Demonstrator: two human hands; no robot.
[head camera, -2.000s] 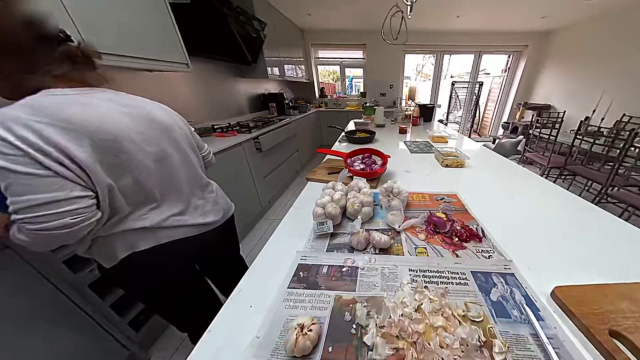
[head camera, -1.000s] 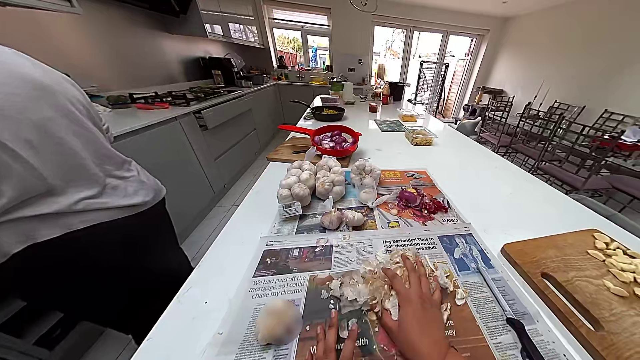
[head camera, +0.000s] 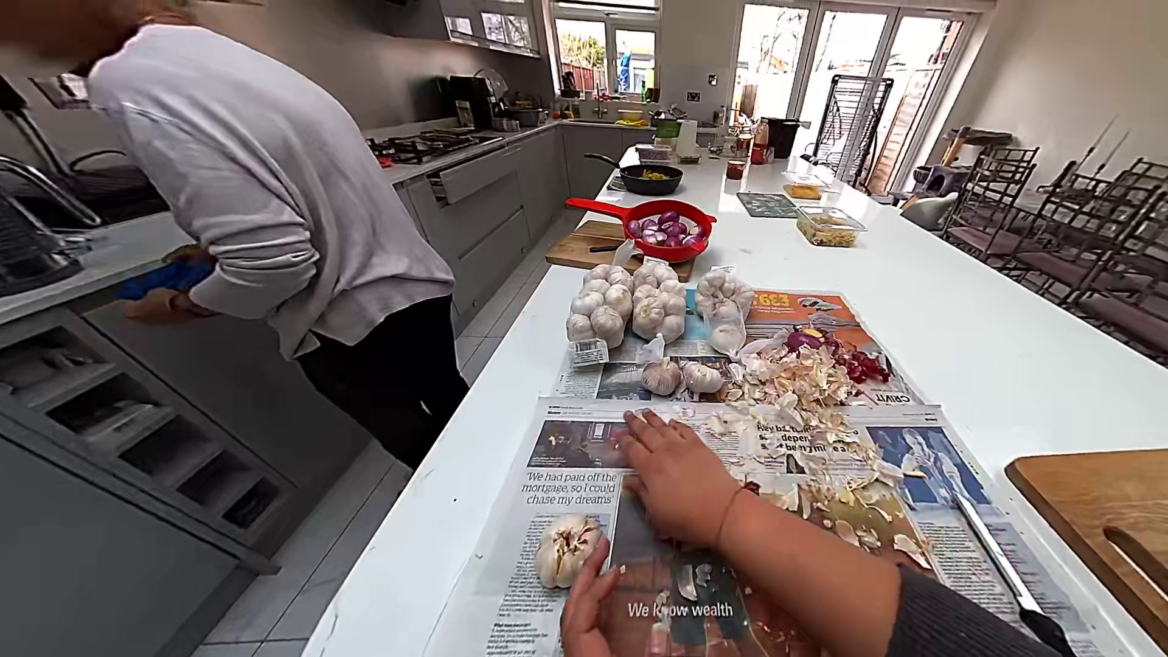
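Observation:
My right hand (head camera: 680, 479) lies palm down on the newspaper (head camera: 584, 411), fingers spread, just left of a heap of garlic skins (head camera: 803, 388). My left hand (head camera: 591, 607) shows at the bottom edge, its fingers beside a garlic bulb (head camera: 566, 550); whether they touch it is unclear. Two loose garlic bulbs (head camera: 680, 377) lie beyond my right hand, in front of netted bags of garlic (head camera: 630, 306). Red onion skins (head camera: 862, 365) are behind the garlic skins. A knife (head camera: 999, 552) with a dark handle rests on the paper at the right.
A wooden cutting board (head camera: 1086, 511) is at the right edge. Farther back stand a red colander (head camera: 630, 212) of red onions on another board (head camera: 584, 246), a black frying pan (head camera: 652, 178) and a plastic container (head camera: 829, 228). A person (head camera: 265, 182) bends at the left counter, holding something blue.
The garlic skins have moved away from me toward the onion skins. My right hand has shifted left, off the skins. The person at the left has turned toward the left counter.

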